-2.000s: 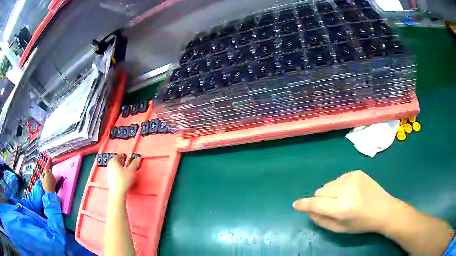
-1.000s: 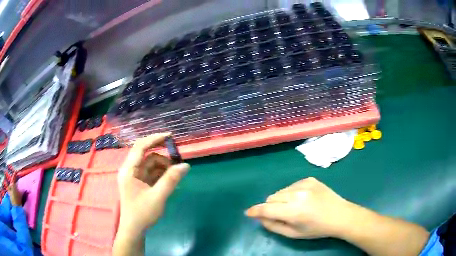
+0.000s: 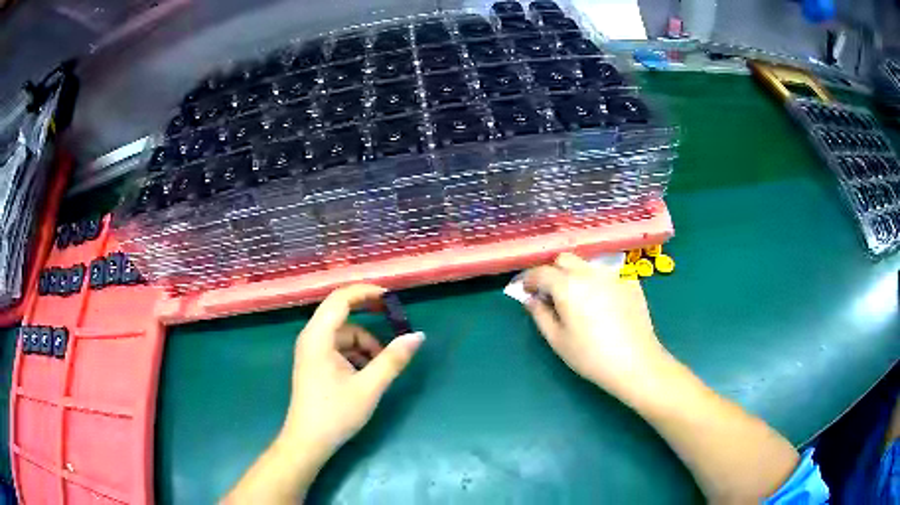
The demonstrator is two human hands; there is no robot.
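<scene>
My left hand holds a small black device housing edge-on between thumb and fingertips, above the green mat. My right hand is at the front edge of the tray stack, its fingertips closed on a white cloth; most of the cloth is hidden behind the hand. The clear blister tray stack, its top tray filled with black housings, stands behind both hands on a red-pink tray. Short rows of housings lie on the red-pink turnover tray at left.
Small yellow-orange pieces lie just right of my right hand. A clear tray of dark parts and a yellow-brown frame are at far right. A side stack of pale trays stands at far left. A metal panel runs behind.
My left hand has taken a housing from the turnover tray and carried it right, over the mat. My right hand has moved up from the mat to the white cloth. The view has shifted right.
</scene>
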